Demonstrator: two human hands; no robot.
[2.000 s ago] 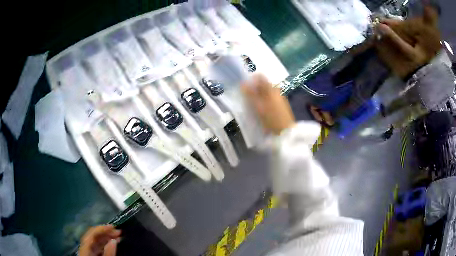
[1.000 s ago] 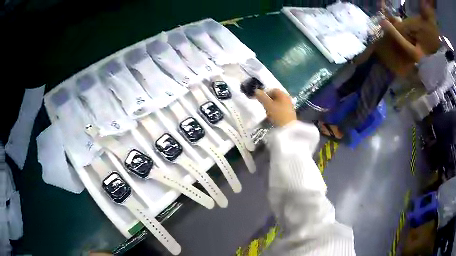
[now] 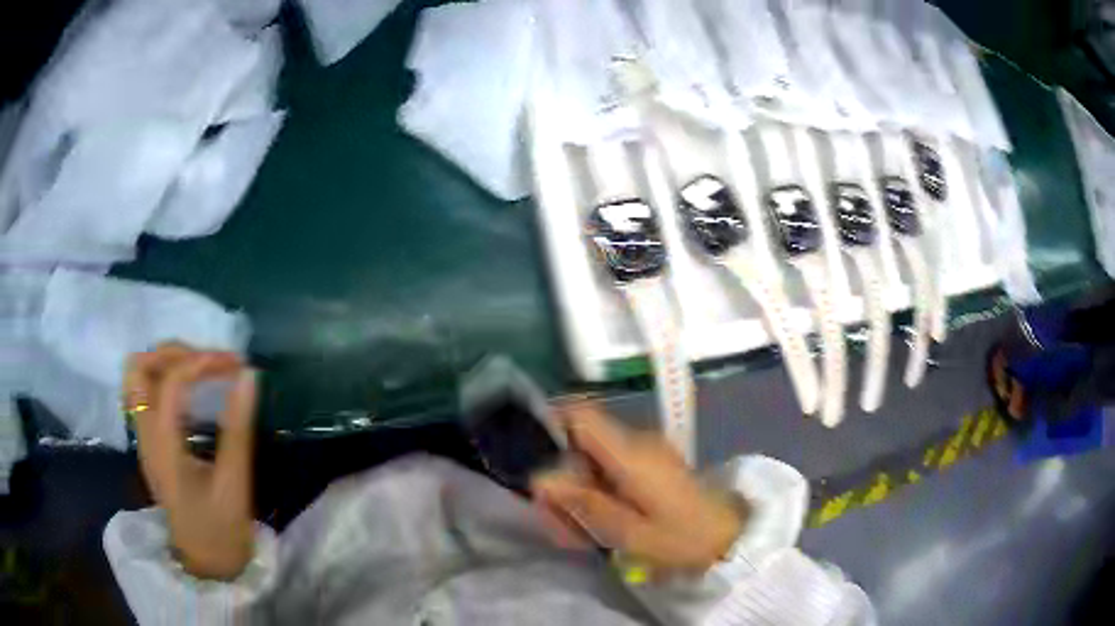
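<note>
My right hand (image 3: 642, 489) is right of centre over my lap, shut on a smartwatch (image 3: 516, 440) with a blurred dark face and a pale part above it. My left hand (image 3: 196, 452) is at the bench's front edge, thumb and fingers apart and curved, below a white sleeve (image 3: 135, 324). A greyish-white patch shows between its fingers; I cannot tell if it is held. The white blister tray (image 3: 593, 349) holds several bare watches (image 3: 627, 236) in its front row. Their pale straps (image 3: 673, 379) hang over the tray's front edge. White sleeves (image 3: 746, 61) cover its back row.
Loose white sleeves (image 3: 110, 110) lie heaped on the green mat (image 3: 367, 257) at the upper left. One sleeve (image 3: 471, 92) touches the tray's left side. Another white tray (image 3: 1086, 159) is cut off at the right edge. A blue stool (image 3: 1061, 422) and yellow-black floor tape (image 3: 899, 471) show at the right.
The view has swung left. My right hand has taken the watch from the tray's right end and brought it over my lap. My left hand has come into full view beside the sleeves.
</note>
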